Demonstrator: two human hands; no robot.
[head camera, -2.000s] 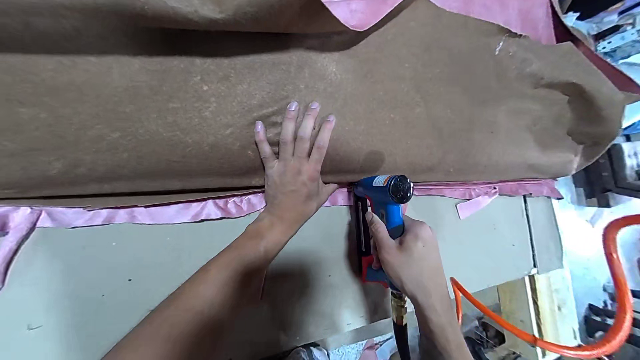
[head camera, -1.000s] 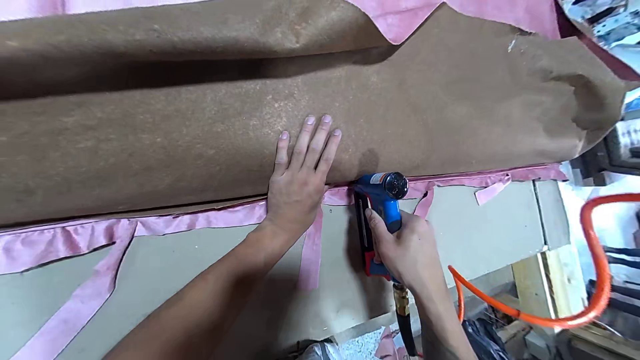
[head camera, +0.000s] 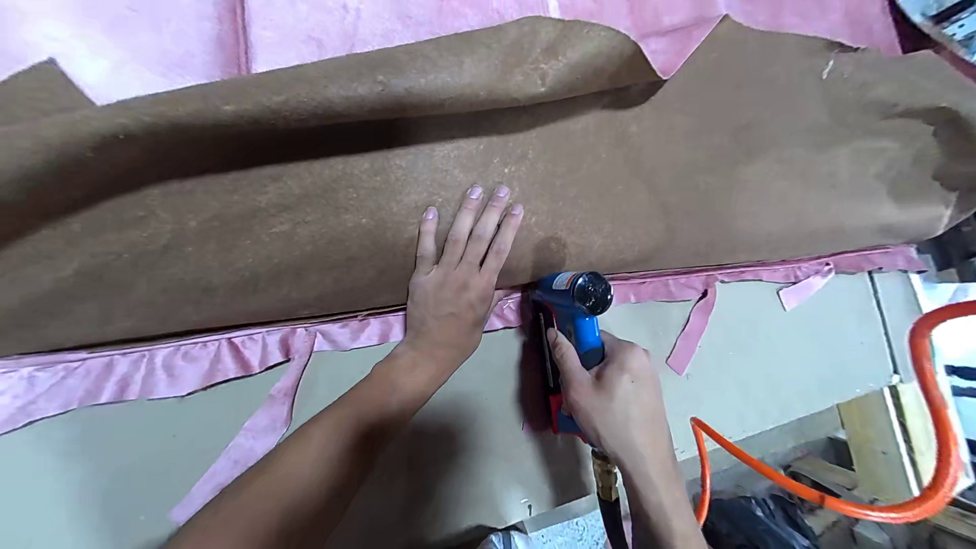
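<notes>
My left hand (head camera: 457, 282) lies flat on the brown backing fabric (head camera: 343, 236), fingers slightly spread, near its lower edge. Just right of it, my right hand (head camera: 610, 374) is closed around a blue and red pneumatic stapler (head camera: 576, 316). The stapler's nose meets the line where the brown fabric borders a gathered pink fabric strip (head camera: 206, 362). Whether a staple is in there is hidden. Narrow pink tails (head camera: 263, 427) hang from the strip over a pale grey-green panel (head camera: 427, 427). A dark hose with a brass fitting (head camera: 604, 473) runs down from the stapler's handle.
More pink fabric (head camera: 381, 23) spreads behind the brown fabric, which has a raised fold. An orange air hose (head camera: 831, 499) curves at the lower right, near wooden pieces (head camera: 877, 442) and a black plastic bag (head camera: 762, 522) below the panel's edge.
The left hand stays pressed on the brown fabric and the right hand keeps hold of the stapler at the seam. More pink fabric shows at the top as the view has shifted.
</notes>
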